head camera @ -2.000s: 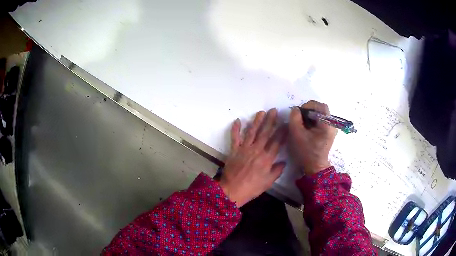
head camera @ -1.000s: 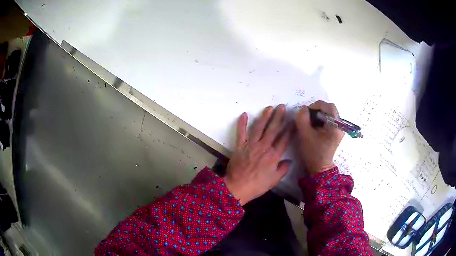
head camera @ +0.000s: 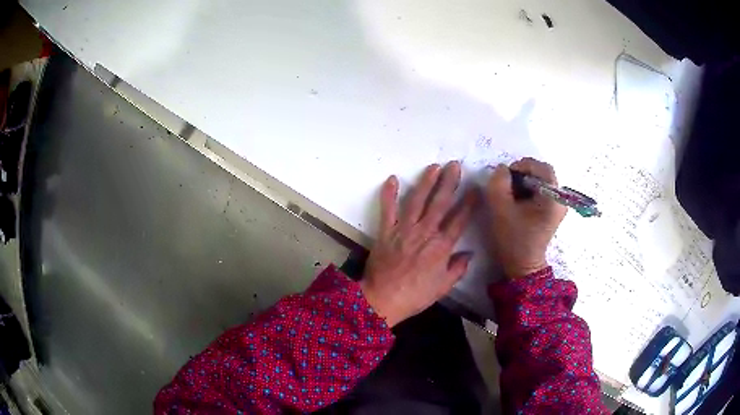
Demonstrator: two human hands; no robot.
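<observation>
A white writing surface (head camera: pixel 324 105) covers the table, with faint handwriting in front of my right hand and denser handwriting at the right. My right hand (head camera: pixel 527 215) grips a slim dark pen (head camera: pixel 564 196) with a green end; its tip points down-left at the white surface. My left hand (head camera: pixel 422 239) lies flat beside it, palm down, fingers spread, holding nothing. Both hands are bare, below red dotted sleeves.
A small die (head camera: pixel 661 361) and a larger die (head camera: pixel 707 369) lie at the lower right. Dark fabric (head camera: pixel 714 154) runs along the right edge. A rounded rectangle outline shows at the upper right. The table's edge (head camera: pixel 203 146) runs diagonally; grey floor (head camera: pixel 162 243) lies beyond it.
My right hand with the pen has moved a little to the right along the writing. More small marks show near the pen tip. My left hand stays flat, shifted slightly.
</observation>
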